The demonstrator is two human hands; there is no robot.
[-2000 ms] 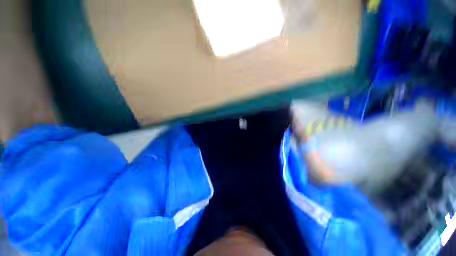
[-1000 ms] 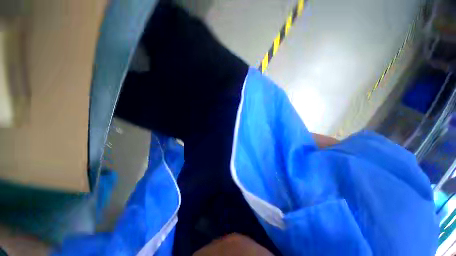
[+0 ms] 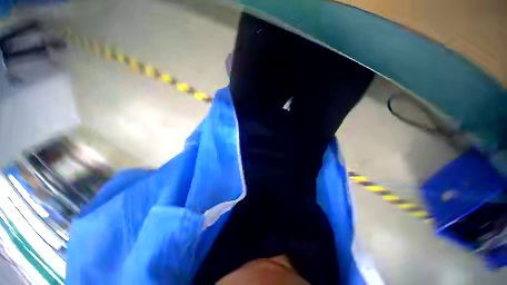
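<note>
No hand shows; both my hands are out of the picture or hidden by the smock. Nearest in front of me is the green-matted bench edge (image 3: 356, 42), running from the top middle down to the right. A corner of the brown cardboard sheet (image 3: 450, 25) lies on it at the top right. My blue smock (image 3: 167, 222) hangs open over dark clothing (image 3: 278, 145). The picture is blurred.
A blue crate (image 3: 464, 192) stands on the floor at the right, with dark contents. A thin dark cord loop (image 3: 408, 114) hangs below the bench edge. Yellow-black floor tape (image 3: 161, 75) crosses the floor. A metal rack-like thing (image 3: 39, 195) is at the left.
The view has swung round: the bench and cardboard, at the left one second ago, are now at the top right. The blue crate and more floor have come into view.
</note>
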